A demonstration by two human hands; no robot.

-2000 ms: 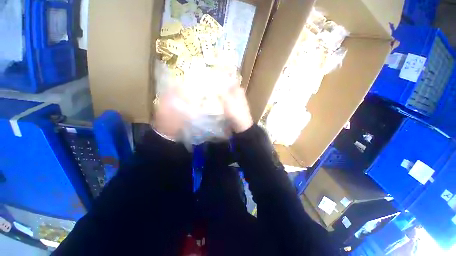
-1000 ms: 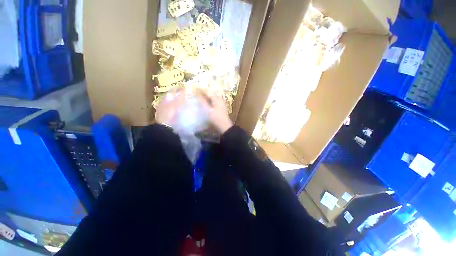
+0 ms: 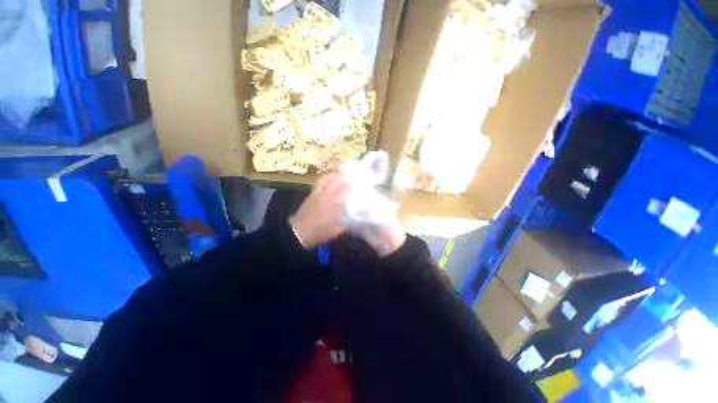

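Note:
My left hand (image 3: pixel 321 211) and my right hand (image 3: pixel 386 234) hold a crumpled whitish plastic bag (image 3: pixel 370 195) between them, at the near edge of two open cardboard boxes. What is inside the bag is blown out by glare. The left cardboard box (image 3: pixel 193 94) holds a loose pile of cream-yellow slotted parts (image 3: pixel 303 102). The right cardboard box (image 3: pixel 543 86) holds a bright, overexposed heap (image 3: pixel 460 102) with clear plastic at its top. My right fingers are partly hidden behind the bag.
Blue crates (image 3: pixel 657 212) with white labels and brown cartons (image 3: pixel 543 268) stand at the right. At the left are a blue worn surface (image 3: pixel 71 228), a black keyboard (image 3: pixel 161 224) and a blue crate (image 3: pixel 94 71). Grey-white sheet lies under the parts.
Both hands have drawn the bag back from over the pile, towards my body and to the right, onto the near box edge. More of the loose parts show. The view has shifted slightly.

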